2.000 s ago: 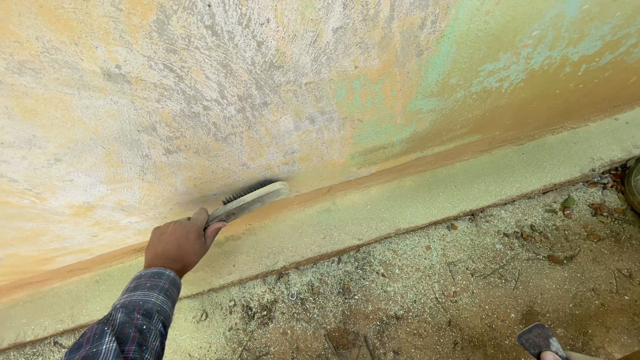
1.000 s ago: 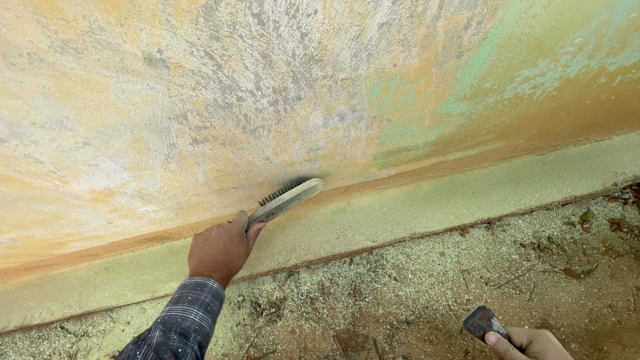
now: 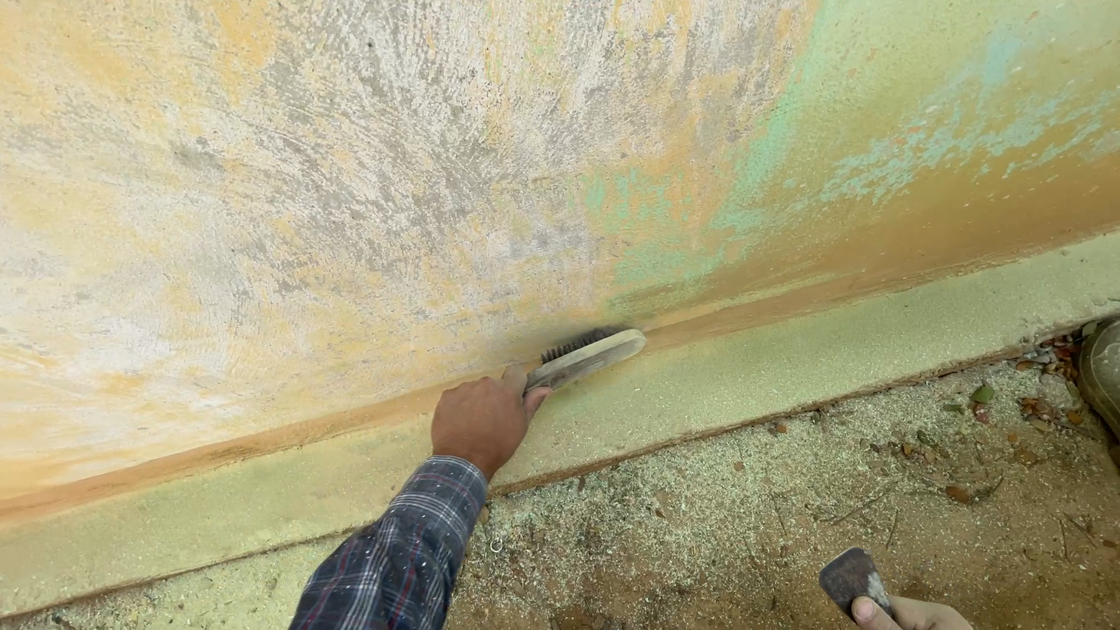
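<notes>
My left hand point(image 3: 483, 420), in a plaid sleeve, grips the handle of a wire brush point(image 3: 588, 360) with a wooden back. Its dark bristles face the foot of a painted wall point(image 3: 420, 192), just above the ledge. Patches of orange, white, grey and green show on the rough wall. At the bottom right, my right hand point(image 3: 906, 612) holds a scraper point(image 3: 854, 579) with a dark, flat, paint-marked end; the rest of that tool and most of the hand lie outside the view.
A pale green ledge point(image 3: 752, 385) runs along the foot of the wall. Below it, the dirt ground point(image 3: 700, 534) is strewn with paint flakes, dry leaves and twigs. Part of a shoe point(image 3: 1101, 372) shows at the right edge.
The brush in my left hand has moved to the right along the base of the wall. More of my right hand and the scraper shows than two seconds ago.
</notes>
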